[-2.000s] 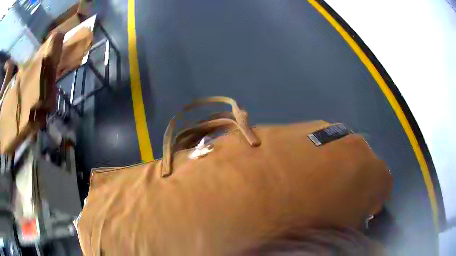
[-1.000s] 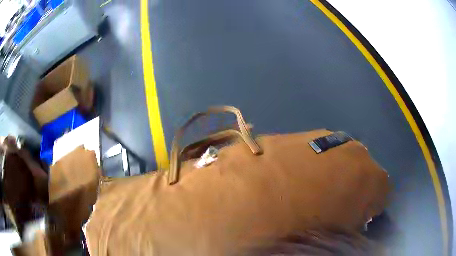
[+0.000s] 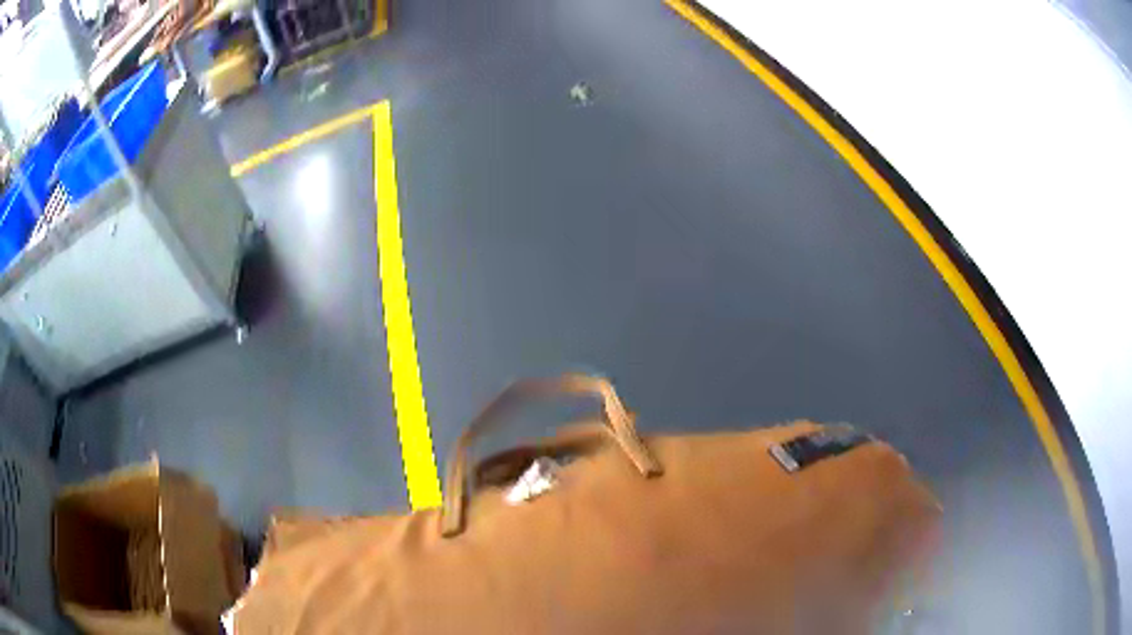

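A tan tote bag body (image 3: 695, 546) fills the bottom of the head view, wide and close in front of me. Its narrow handle loop (image 3: 546, 385) stands up from the top edge. A crumpled whitish bit (image 3: 534, 479) sits between the handle ends. A black label with a white patch (image 3: 822, 447) lies near the top right corner. The bag's lower part is cut off by the frame. Neither of my hands is visible, so how the bag is held is hidden.
An open cardboard box (image 3: 196, 546) stands on the floor at lower left. A grey cabinet or cart (image 3: 137, 267) with blue crates (image 3: 114, 130) is at upper left. Yellow lane lines (image 3: 400, 316) mark the grey floor. A white wall or surface curves along the right.
The bag sits lower in the view. The stands with tan pieces at left have left the picture. The cardboard box has shifted down, and the grey cabinet with blue crates shows more fully.
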